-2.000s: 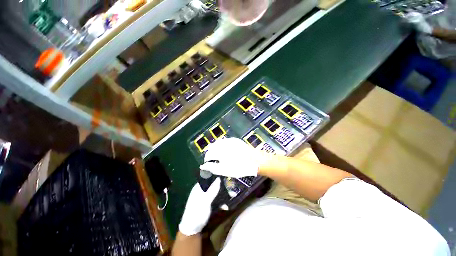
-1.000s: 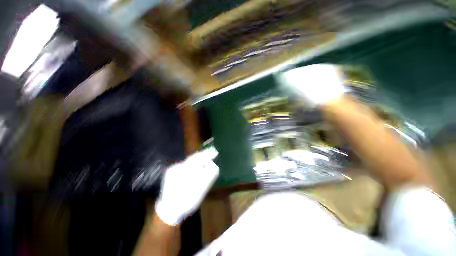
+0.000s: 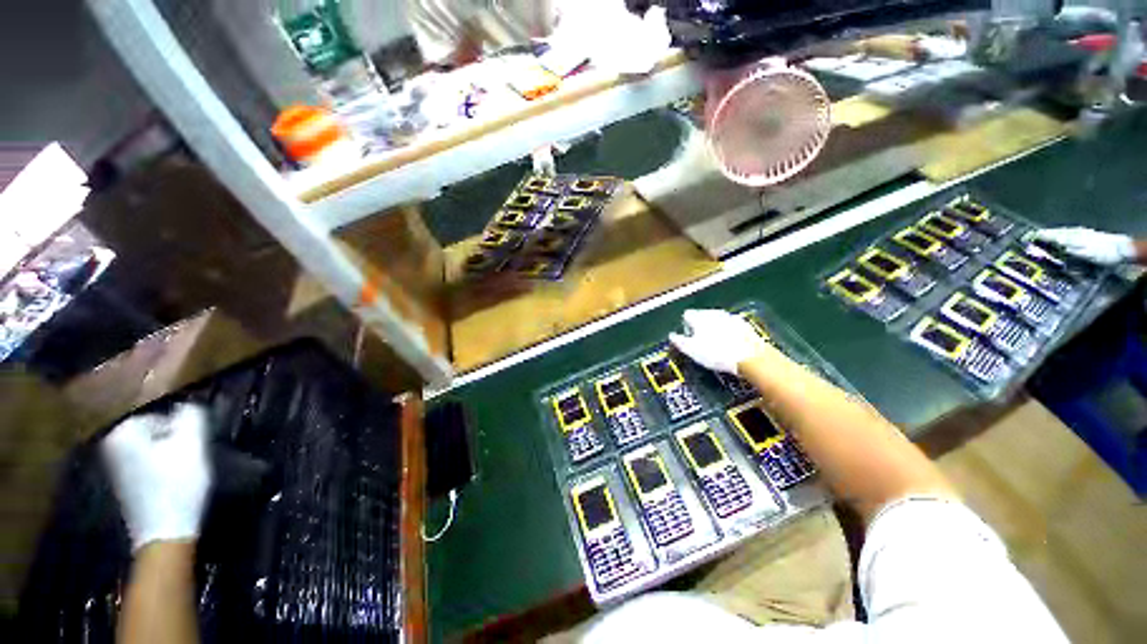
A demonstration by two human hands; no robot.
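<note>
A clear tray (image 3: 569,468) lies on the green bench, holding several yellow-and-black keypad phones (image 3: 717,468) in two rows. My right hand (image 3: 720,342), in a white glove, is over the tray's far row; the fingers are bent and what is under them is hidden. My left hand (image 3: 161,468), in a white glove and slightly blurred, is over the black stacked trays (image 3: 315,484) at the left; I cannot tell whether it holds anything.
A second phone tray (image 3: 928,299) lies further right, with another person's gloved hand (image 3: 1092,244) at it. Beyond the bench are a tan board (image 3: 629,296), a tilted phone tray (image 3: 543,227) and a pink fan (image 3: 770,126). A black device (image 3: 449,447) with a white cable lies at the bench end.
The view has swung and steadied. My left hand has moved from the phone tray to the black stack, without the black part seen earlier. My right hand has moved to the tray's far side.
</note>
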